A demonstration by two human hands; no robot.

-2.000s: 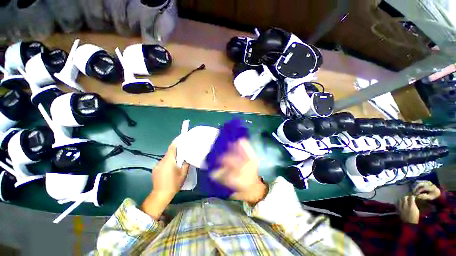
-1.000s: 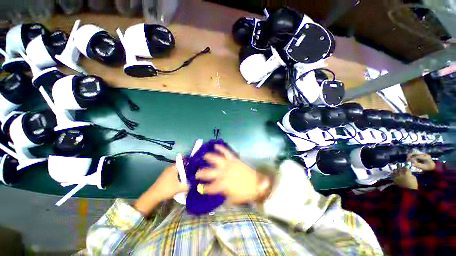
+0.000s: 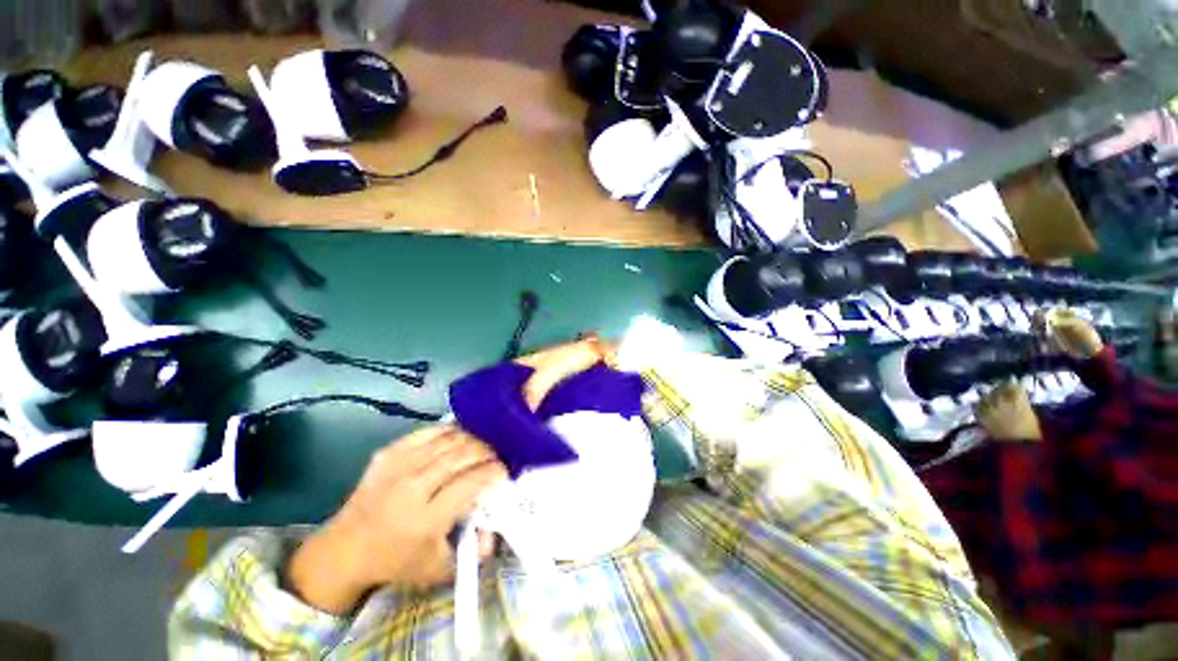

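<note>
A white rounded camera housing [image 3: 588,491] is held close to my body, above the front edge of the green mat. My left hand [image 3: 407,506] holds its left side, with a thin white stick-like part pointing down below the fingers. My right hand [image 3: 568,368] presses a purple cloth [image 3: 510,420] over the far side of the housing. The cloth hides part of the fingers and the camera's dark head. A black cable end [image 3: 525,310] sticks out beyond the hands onto the green mat [image 3: 426,278].
White-and-black cameras [image 3: 136,245] stand grouped at left, their cables trailing on the mat. Several cameras are heaped [image 3: 762,84] at back right. Long camera rows [image 3: 904,271] run to the right, where a person in red-and-black checks [image 3: 1085,478] has both hands at them. White papers [image 3: 969,207] lie behind.
The held camera has turned, so its white rounded housing now faces me. The cloth and my right hand have moved to its far side. The other person's hands have moved among the rows.
</note>
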